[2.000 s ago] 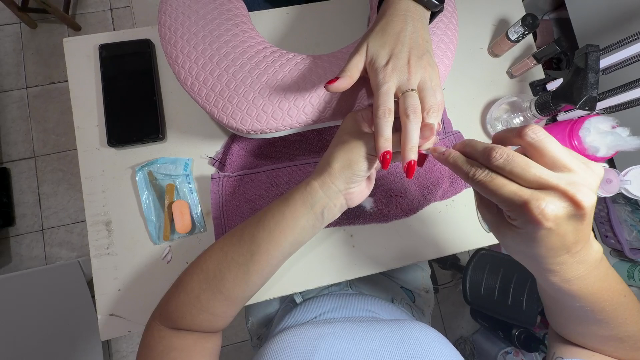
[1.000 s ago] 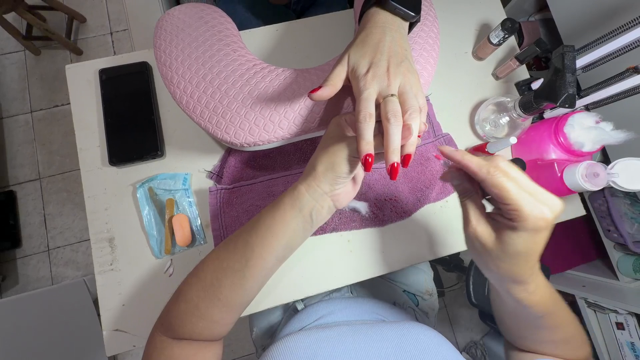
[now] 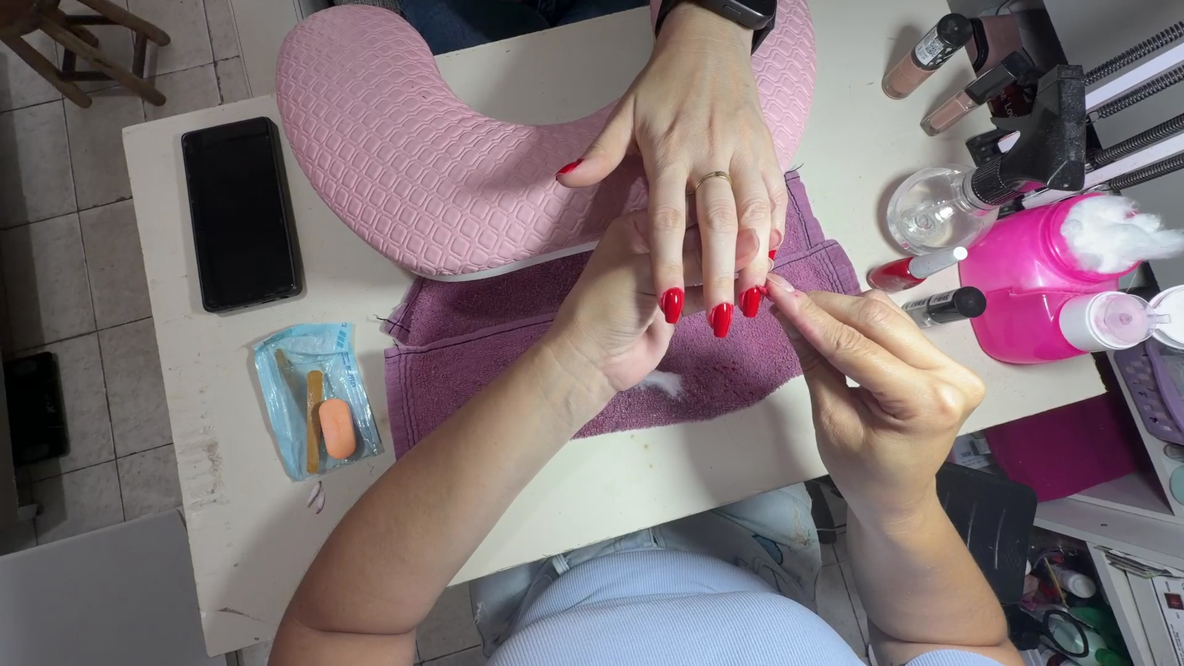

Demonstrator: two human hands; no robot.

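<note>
Another person's hand [image 3: 708, 176], with glossy red nails and a thin ring, reaches in palm down from the top. My left hand [image 3: 620, 301] lies under it and holds its fingers from below. My right hand [image 3: 869, 379] has thumb and forefinger pinched together at the edge of a red nail; something small and thin may be between them, mostly hidden by the fingertips. Beneath the hands lies a purple towel [image 3: 490, 370] with a tuft of white cotton [image 3: 661, 383] on it. A pink curved padded armrest [image 3: 416, 157] stands behind the towel.
A black phone [image 3: 242, 213] and a blue pouch [image 3: 301, 351] with an orange nail buffer [image 3: 337, 428] and a wooden stick [image 3: 314, 416] lie left on the white table [image 3: 573, 481]. At right stand a clear spray bottle [image 3: 934, 208], nail polish bottles [image 3: 916, 69] and a pink container [image 3: 1017, 277] with cotton.
My right hand was a little apart from the red nails one second ago and is now against them. The other person's hand stays on my left hand.
</note>
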